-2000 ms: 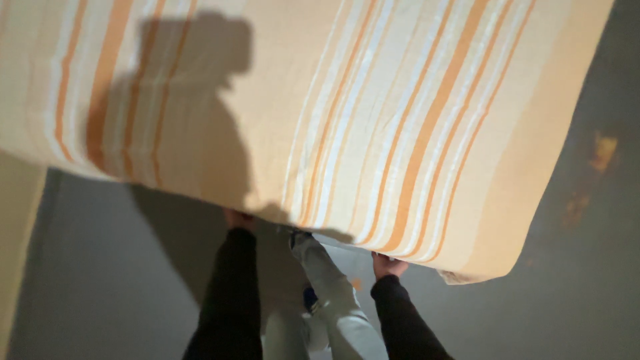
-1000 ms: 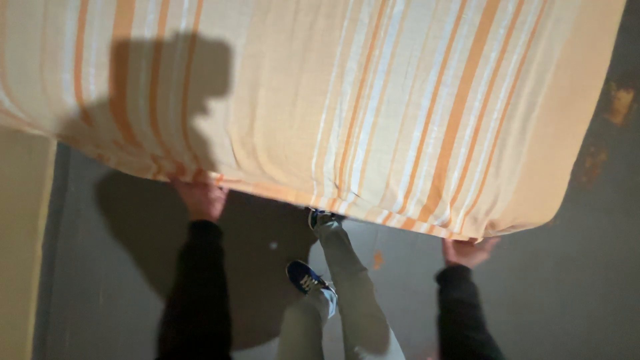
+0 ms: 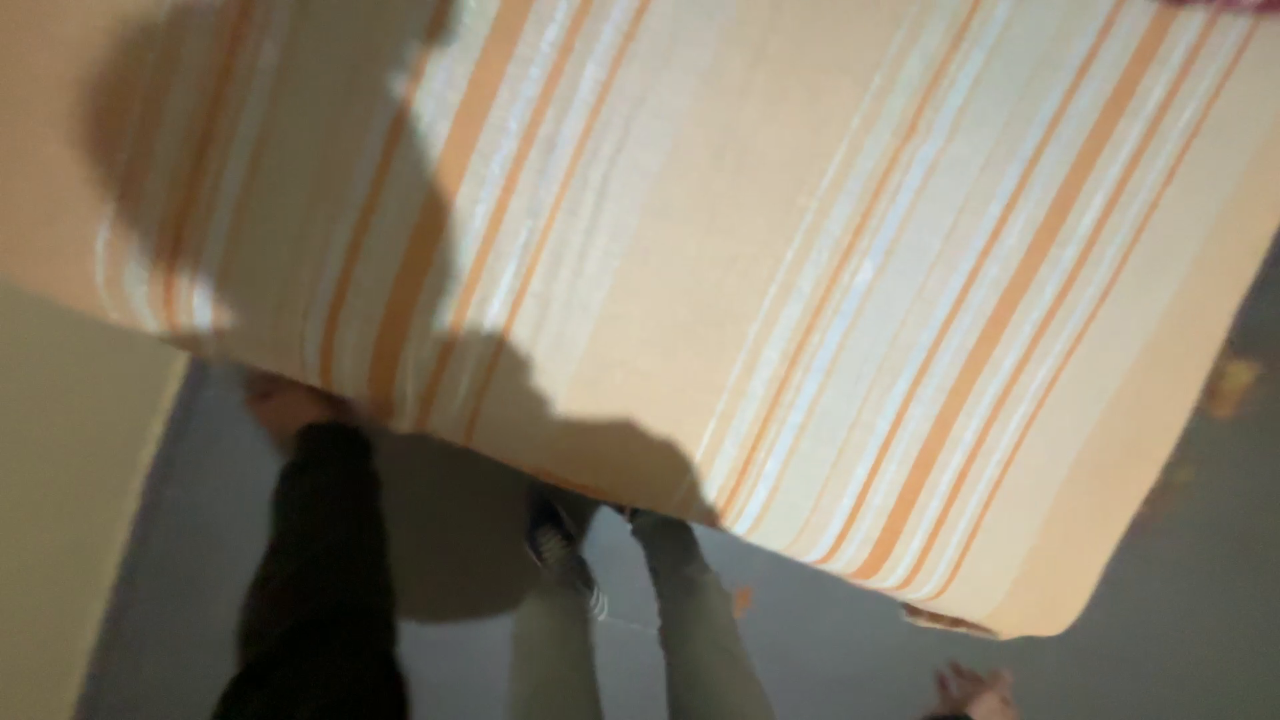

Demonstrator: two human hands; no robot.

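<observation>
A striped sheet in orange, cream and white [image 3: 700, 250] lies smoothly over what looks like a mattress and fills most of the view. At its near edge on the left is my left hand [image 3: 290, 405], its fingers hidden under the edge, so their grip does not show. My right hand [image 3: 975, 690] is at the bottom right, below the near corner and apart from the sheet, blurred, with its fingers spread and nothing in them. Beside it, a short brownish strip [image 3: 950, 622] shows under the sheet's edge.
A yellowish wall or panel [image 3: 70, 450] stands at the left. Below are the grey floor [image 3: 840, 650], with orange-brown patches, and my own legs [image 3: 700, 630] and a dark shoe [image 3: 550, 535]. A dark red item [image 3: 1225, 5] shows at the top right. A shadow falls across the sheet.
My right hand, at the sheet's near edge a second ago, has come away from it. The near edge, wrinkled then, now looks smoother. The view has shifted.
</observation>
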